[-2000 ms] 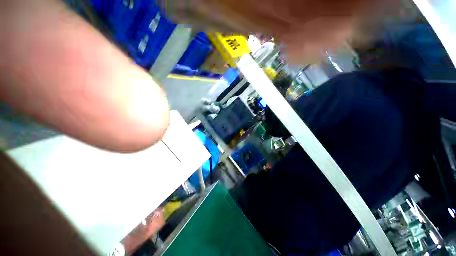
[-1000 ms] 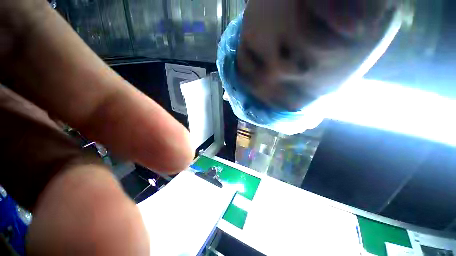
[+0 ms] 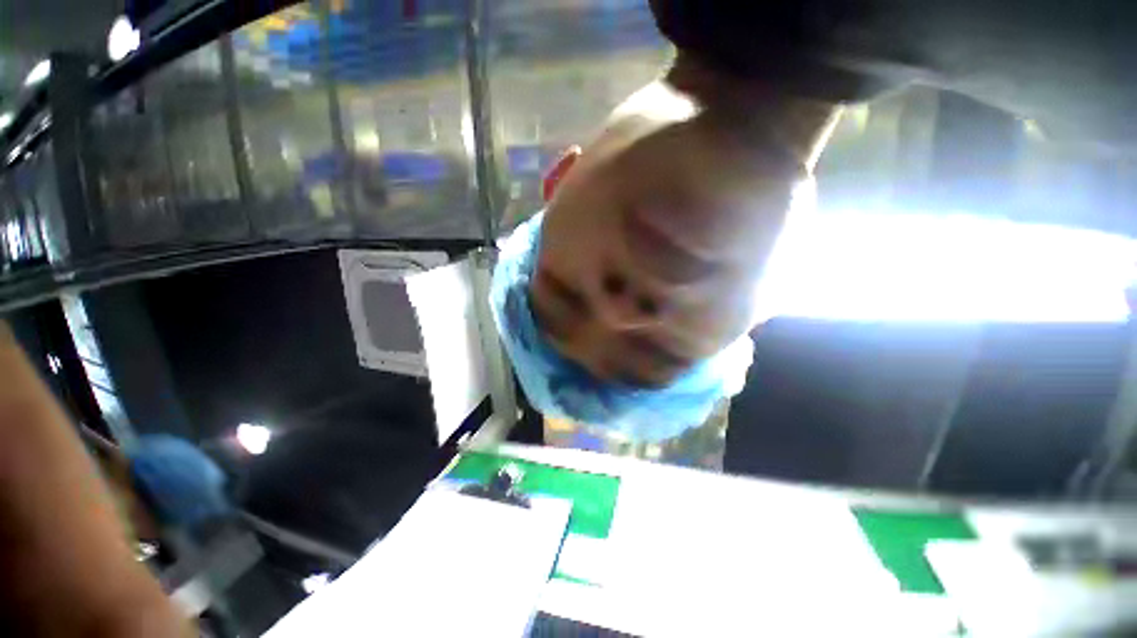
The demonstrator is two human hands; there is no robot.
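Observation:
The view is upside down. A blurred bare hand or forearm (image 3: 62,511) fills the lower left edge, cut off by the frame. I cannot tell whether it is my left or right, and no fingers or held thing show clearly. A white sheet or panel (image 3: 424,567) with a dark clip-like piece (image 3: 499,486) at its top lies low in the view. Beside it is a green board (image 3: 586,484) with overexposed white areas.
A person in a light blue hair cap (image 3: 611,401) appears inverted at the centre, close to the camera. Another blue cap-like shape (image 3: 181,480) is at the lower left. A bright lamp (image 3: 948,268) glares at right. A square white-framed panel (image 3: 389,312) is on the dark ceiling.
The large fingers that covered the left side have moved off towards the left edge. The capped person now shows more fully. The camera view has shifted slightly.

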